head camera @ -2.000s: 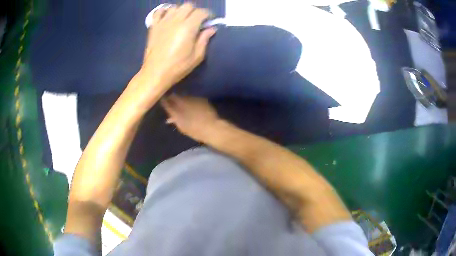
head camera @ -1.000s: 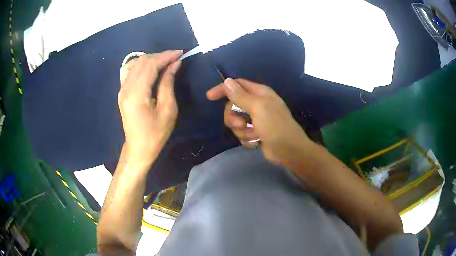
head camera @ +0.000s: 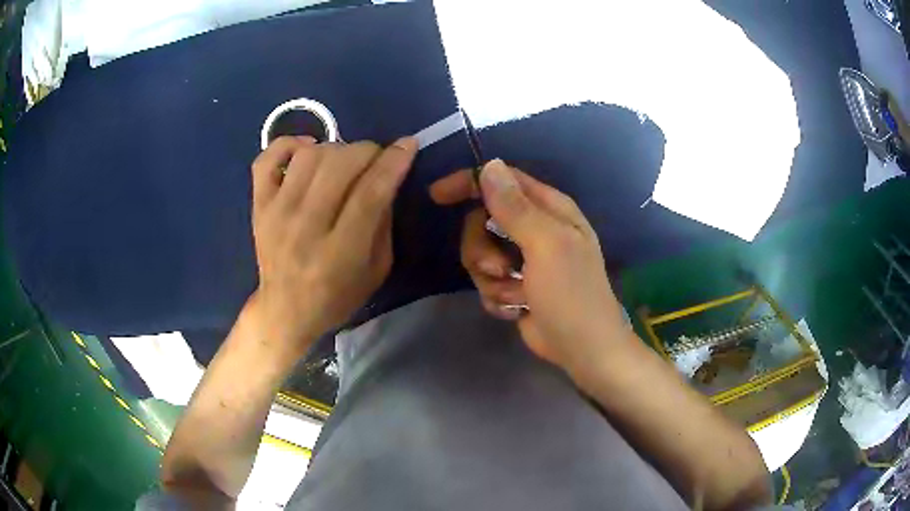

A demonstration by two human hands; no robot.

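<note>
A white garment panel with a curved cut-out lies on the dark navy pressing cover. My left hand holds the white tape roll under its fingers. It pinches the narrow tape, which runs to the panel's left edge. My right hand holds dark thread snips. Their blades point up and lie at the tape where it meets the panel edge. Whether the blades are closed is too small to tell.
A steam iron stands on the pale rest sheet at the right end. White cloth lies along the far left edge. A yellow-framed cart holding pale material is below right. More white cloth hangs at the lower left.
The snips have moved from beside the tape up to it at the panel edge. The roll now shows more fully beyond my left hand. The camera view has shifted.
</note>
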